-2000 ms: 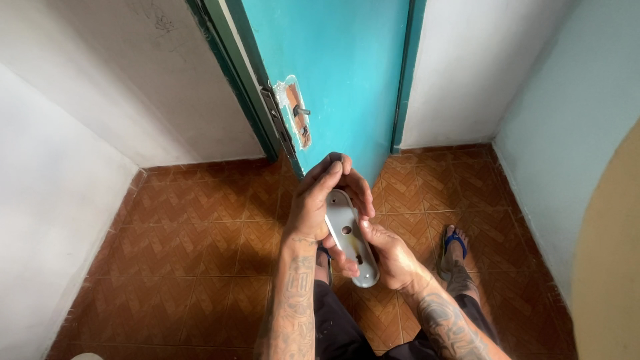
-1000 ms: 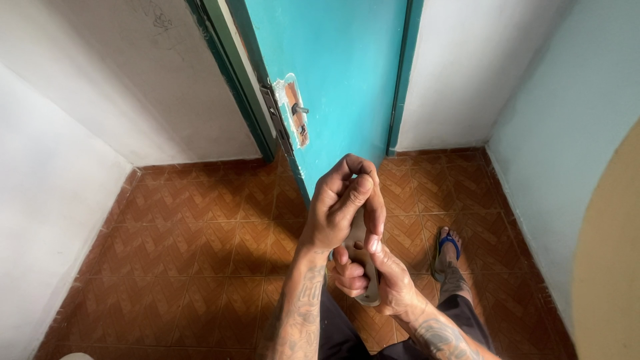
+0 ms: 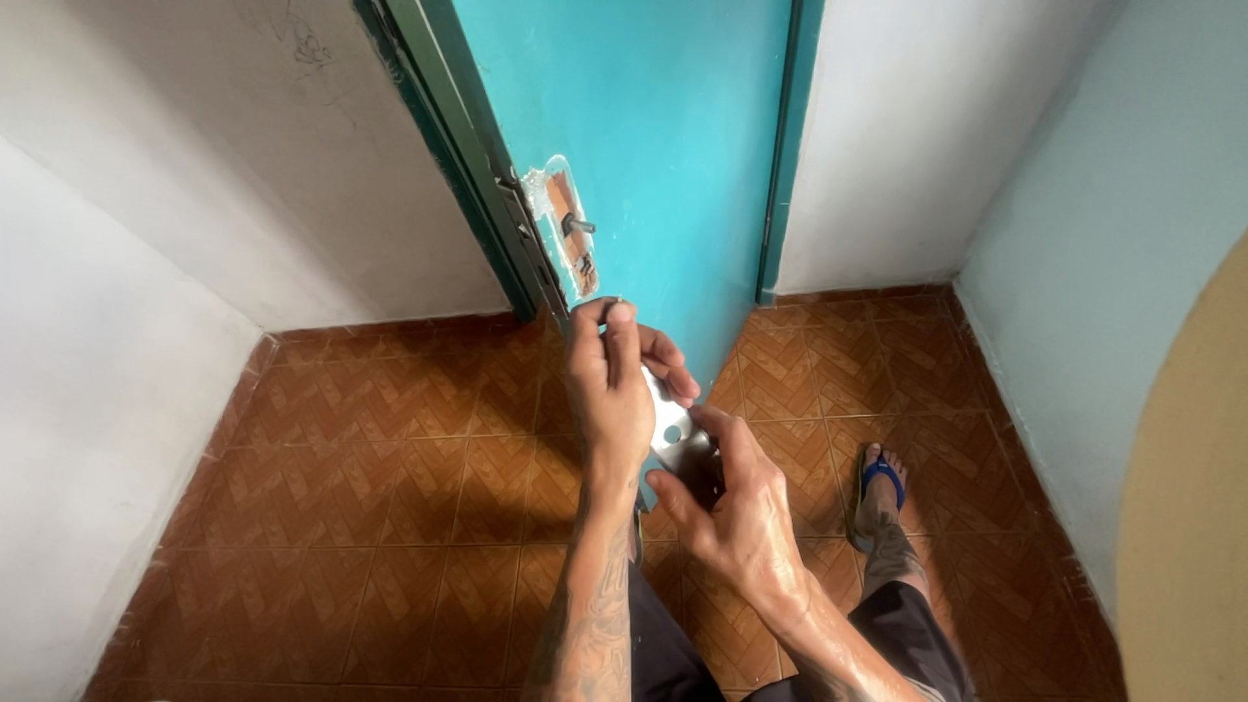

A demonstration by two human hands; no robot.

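Note:
A metal door-handle backplate [image 3: 671,429] with a round hole lies between my two hands, below the lock area of the turquoise door [image 3: 643,127]. My left hand [image 3: 614,380] has its thumb and forefinger pinched together, the other fingers bent by the plate's upper end. Something tiny may be at the pinch; I cannot tell what. The thumb and fingers of my right hand [image 3: 736,487] hold the plate's lower part, which they partly hide. Above the hands, a metal spindle [image 3: 579,226] sticks out of the bare recess [image 3: 563,200] on the door's face.
The door's edge carries a metal lock faceplate [image 3: 525,234], near the dark green frame [image 3: 439,127]. White walls [image 3: 166,195] stand at left and right. Patterned brown floor tiles [image 3: 390,478] lie below, with a foot in a blue-strapped flip-flop [image 3: 880,478]. A tan curved surface [image 3: 1189,487] fills the right edge.
The plate's holed face, largely covered by the fingers a second ago, shows more now. My left hand's thumb and forefinger have come together, and my right hand has shifted lower around the plate.

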